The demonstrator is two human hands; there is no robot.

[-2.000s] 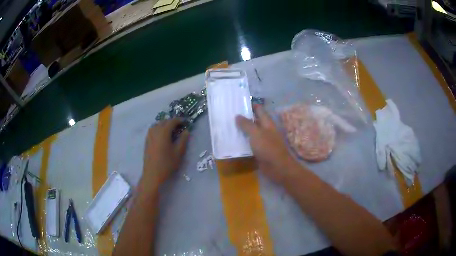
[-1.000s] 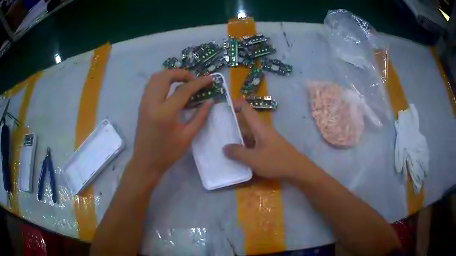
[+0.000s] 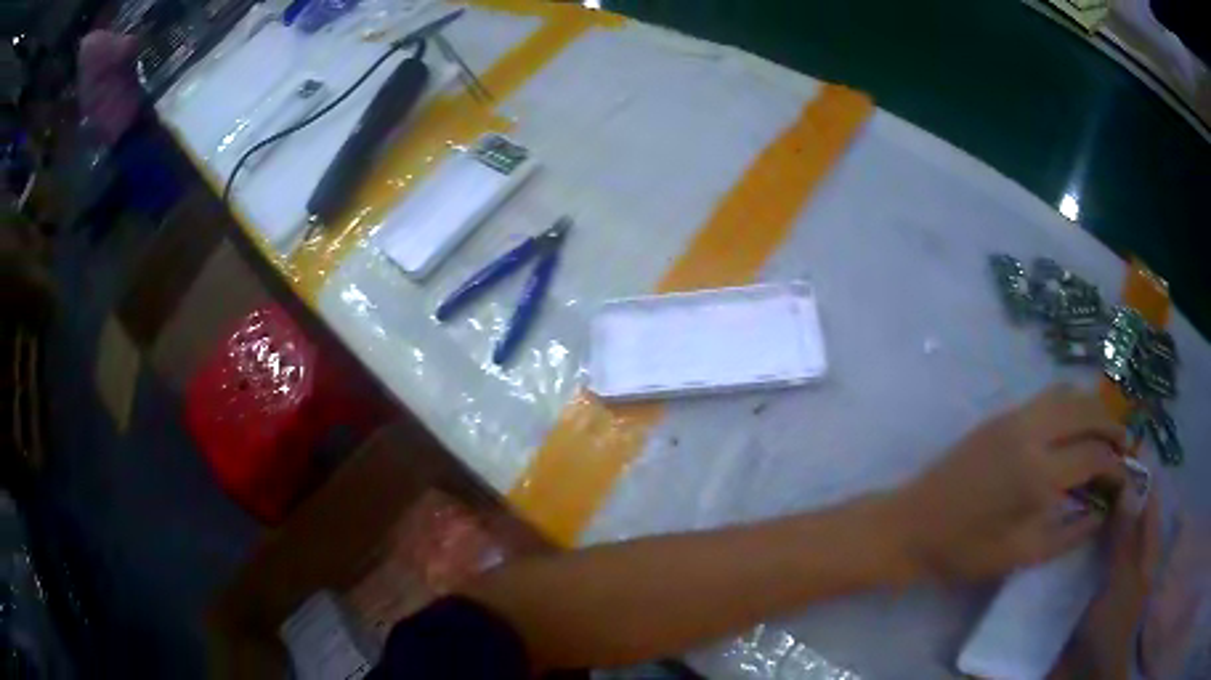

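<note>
A white housing shell lies at an angle at the lower right. My left hand is at its upper end, fingers closed around a small green circuit board, mostly hidden by the fingers. My right hand is along the shell's right side and holds it; much of this hand is hidden or blurred. Whether the board is seated in the shell cannot be told. A pile of green circuit boards lies above my hands.
A second white shell lies open side up at the centre. Left of it are blue-handled cutters, a white unit with a board at its end and a dark corded tool. Red-wrapped goods are below the bench edge.
The view has swung to the left, so my hands and the shell now show at the lower right. My left hand still has the board at the shell's upper end.
</note>
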